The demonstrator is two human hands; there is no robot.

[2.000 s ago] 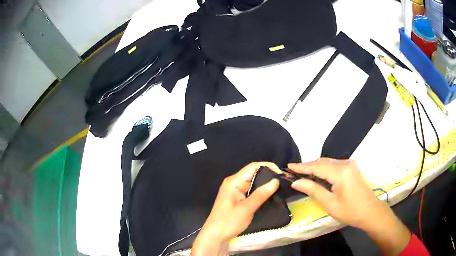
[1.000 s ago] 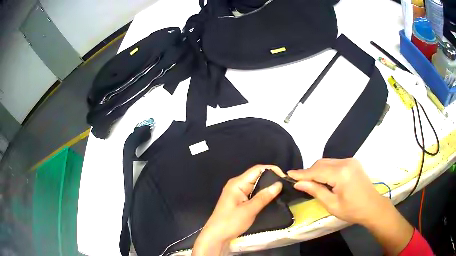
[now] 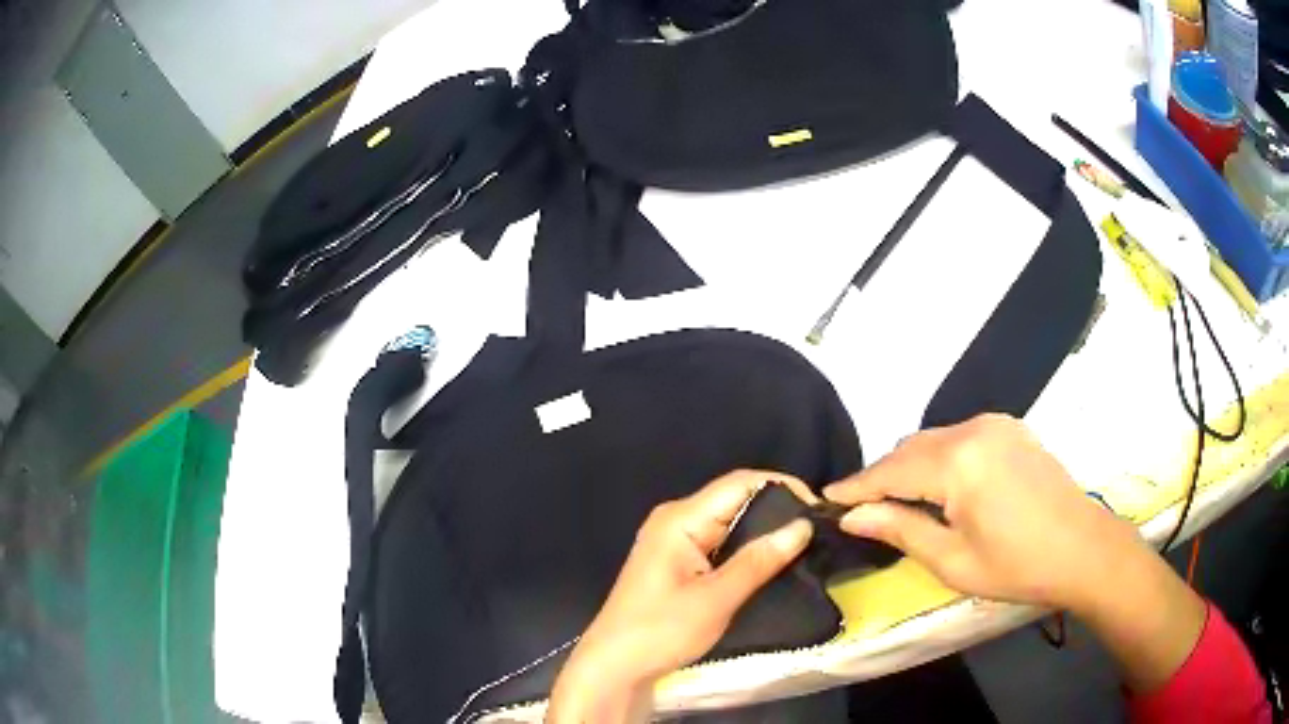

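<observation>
The black bag body lies flat on the white table, with a white label on its cloth and a pale zipper line near its lower edge. My left hand pinches a folded edge of the bag between thumb and fingers near the right corner. My right hand has thumb and fingertips closed on black material at the same corner, close to my left fingertips. Whether a small tool is between the right fingertips cannot be told. A wide black strap runs up from the bag's right side.
Finished black bags lie at the far side and another at the far left. A thin rod with pale tip, a yellow knife and a blue tray are at the right. A green bin stands left.
My right hand has shifted slightly right, its wrist and red sleeve further over to the right. My left hand has moved slightly right, still holding the folded cloth.
</observation>
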